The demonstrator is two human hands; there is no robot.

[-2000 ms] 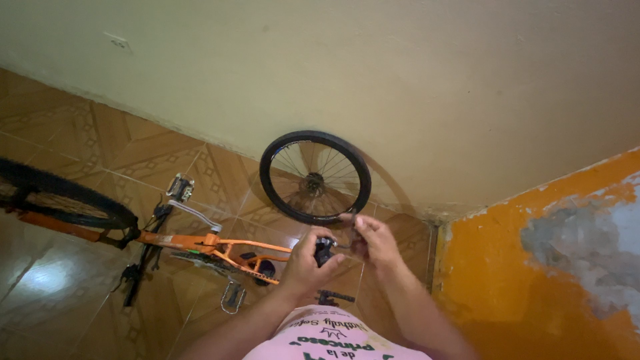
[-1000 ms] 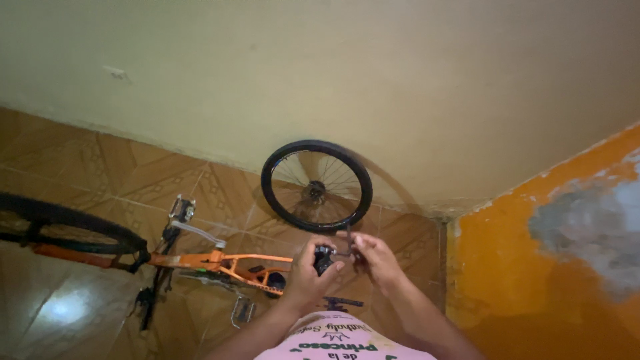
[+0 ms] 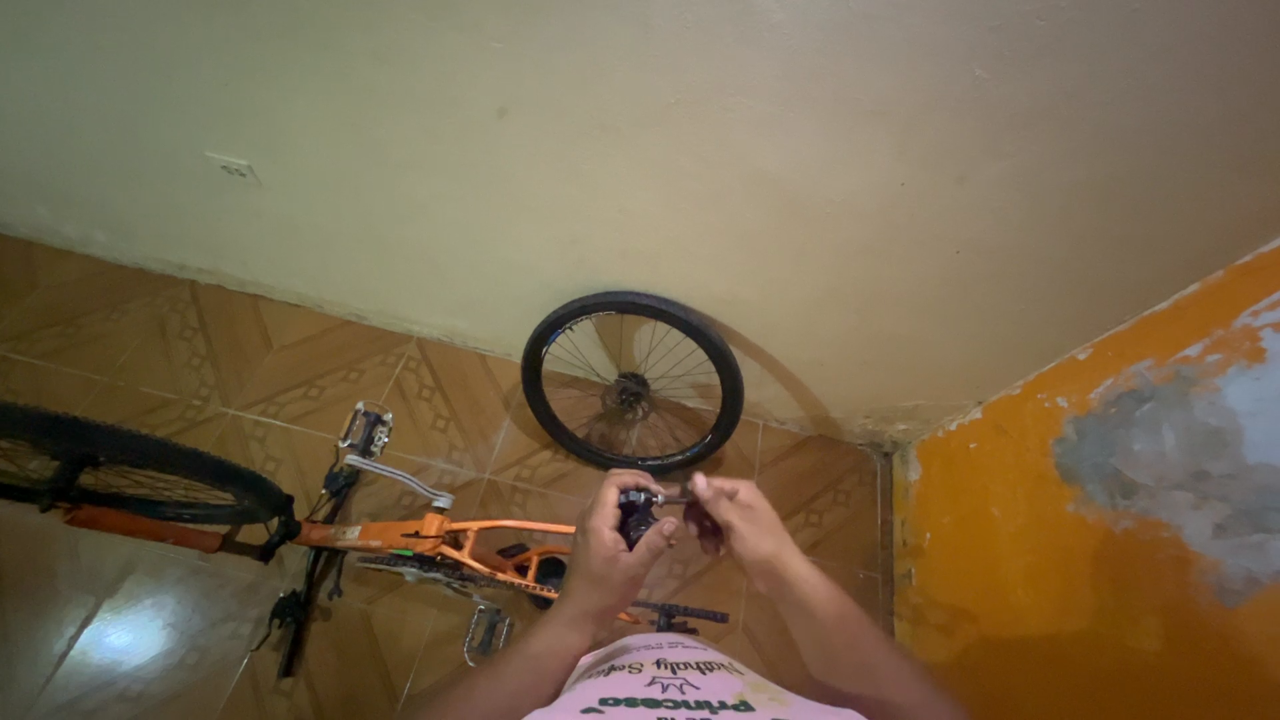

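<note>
In the head view, my left hand (image 3: 612, 550) grips a small black mechanical part (image 3: 638, 515), too small to name surely. Beside it on the right, my right hand (image 3: 735, 525) pinches a thin metal tool or rod (image 3: 677, 499) whose end meets the part. Both hands are in front of my chest, just below a bicycle wheel (image 3: 732, 400) that leans on the wall. An orange bicycle frame (image 3: 385, 534) lies to the left, its rear section partly hidden behind my left hand.
The bicycle's other wheel (image 3: 150, 460), a crank arm (image 3: 398, 479), pedals (image 3: 368, 430) and the handlebar (image 3: 312, 600) are at the left over the tiled floor (image 3: 300, 370). A pale wall (image 3: 600, 150) rises ahead; an orange wall (image 3: 1000, 540) with peeling paint stands at right.
My right hand's fingers have shifted about the thin tool, while my left hand keeps its grip on the black part. The bicycle and the leaning wheel stay put.
</note>
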